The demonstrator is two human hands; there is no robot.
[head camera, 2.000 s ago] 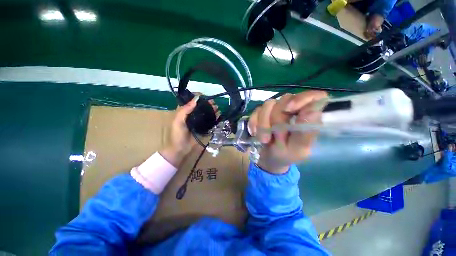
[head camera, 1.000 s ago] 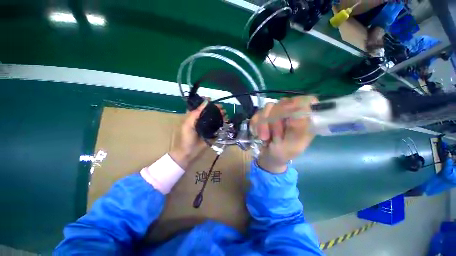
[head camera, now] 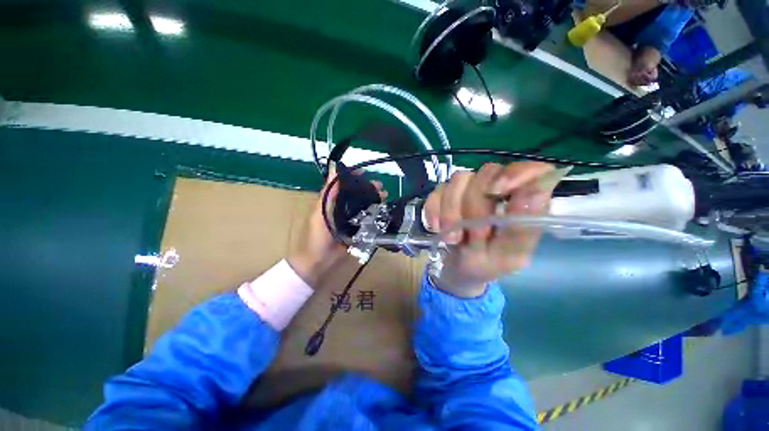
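My left hand (head camera: 316, 231) holds the black headset by an ear cup (head camera: 356, 202) over the cardboard mat (head camera: 223, 244). The pale wire hoops (head camera: 384, 94) and the wide black inner strap (head camera: 396, 147) stand out beyond it. My right hand (head camera: 489, 223) grips the white electric screwdriver (head camera: 637, 198), held nearly level. Its shiny metal nozzle (head camera: 384, 231) is against or just beside the ear cup; the contact point is hidden. A clear feed tube (head camera: 590, 223) runs along it. A thin black stalk with a dark tip (head camera: 314, 342) hangs over the mat.
Another headset (head camera: 451, 46) lies on the green conveyor (head camera: 211, 67) with white rails. At the upper right are a person's hand (head camera: 645, 66), a yellow object (head camera: 588, 29), and more headsets. A blue bin (head camera: 645, 360) and yellow-black floor tape (head camera: 586, 399) are at the lower right.
The headset and my left hand have shifted slightly right and down in the picture since the earliest frame. The hanging stalk has swung left since the second frame. Both grips are unchanged.
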